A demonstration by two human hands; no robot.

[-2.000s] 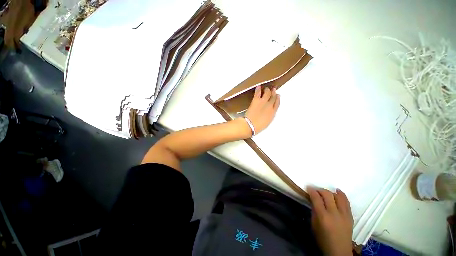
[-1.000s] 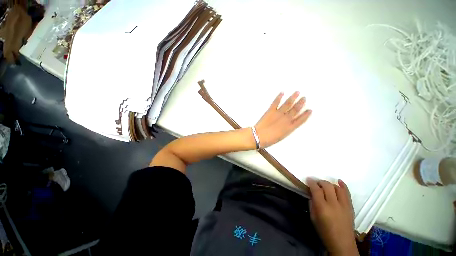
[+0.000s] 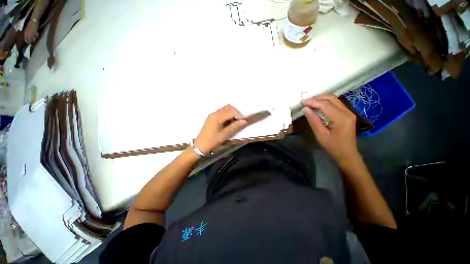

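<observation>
White bag panels (image 3: pixel 175 87) with thin brown edges lie overlapped on the table in front of me. My left hand (image 3: pixel 219 129) rests at their near edge, thumb and fingers pinched at a short brown edge flap (image 3: pixel 256 118) near the right corner. My right hand (image 3: pixel 335 124) is raised just right of that corner, off the panels. Its fingers are curled around a small greyish item (image 3: pixel 324 118), too small to name. A thin pale piece shows by its fingertips, blurred.
A fanned panel stack (image 3: pixel 67 149) stands at left. A glue bottle (image 3: pixel 300 23) stands at the back right. Brown and white cut pieces (image 3: pixel 412 28) are piled at far right. A blue bin (image 3: pixel 391 100) with white thread-like offcuts is below the table edge. Another person's hand (image 3: pixel 32 31) shows at upper left.
The view has swung right. My left hand has gone from lying flat with spread fingers to pinching near the right corner. My right hand has left the panel edge and now holds a small item.
</observation>
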